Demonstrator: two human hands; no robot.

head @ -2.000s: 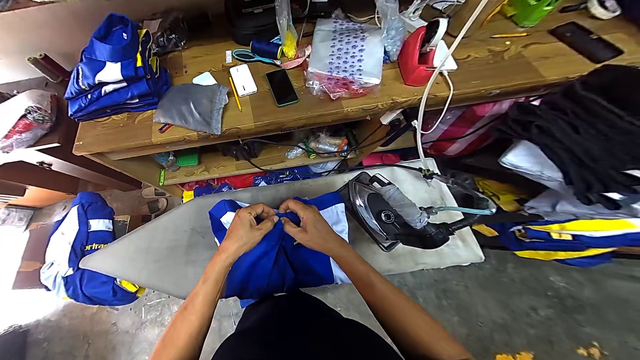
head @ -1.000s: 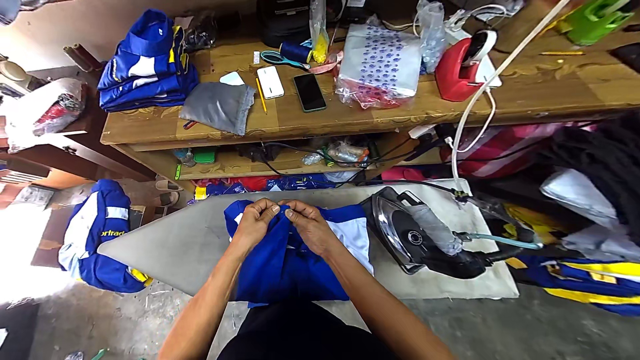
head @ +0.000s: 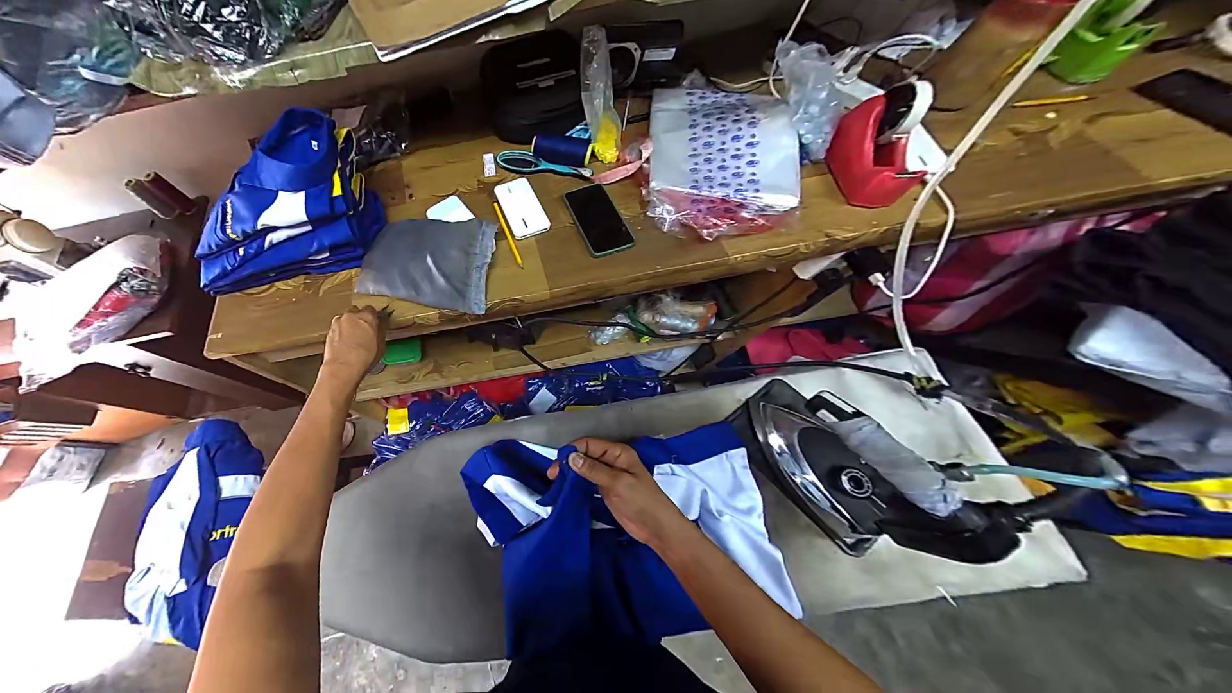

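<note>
A blue and white garment (head: 616, 558) lies on the grey ironing board (head: 404, 539). My right hand (head: 616, 481) pinches a fold of its upper edge between thumb and fingers. My left hand (head: 356, 342) is at the front edge of the wooden table (head: 279, 322), its fingers closed around a small dark item whose tip shows; what it is cannot be told. Just beyond that hand is a grey fabric pouch (head: 428, 265). A steam iron (head: 847, 481) with a wrapped handle rests on the board, right of the garment.
Folded blue garments (head: 289, 202) are stacked on the table. A pencil (head: 508, 234), phone (head: 599, 219), scissors (head: 544, 164), thread spool (head: 561, 149) and red tape dispenser (head: 876, 154) lie there too. A white hose (head: 905, 260) hangs down to the board. Another garment (head: 192, 529) lies at left.
My left hand has left the garment and moved up and left to the table's edge, where it holds something small. My right hand keeps hold of the garment.
</note>
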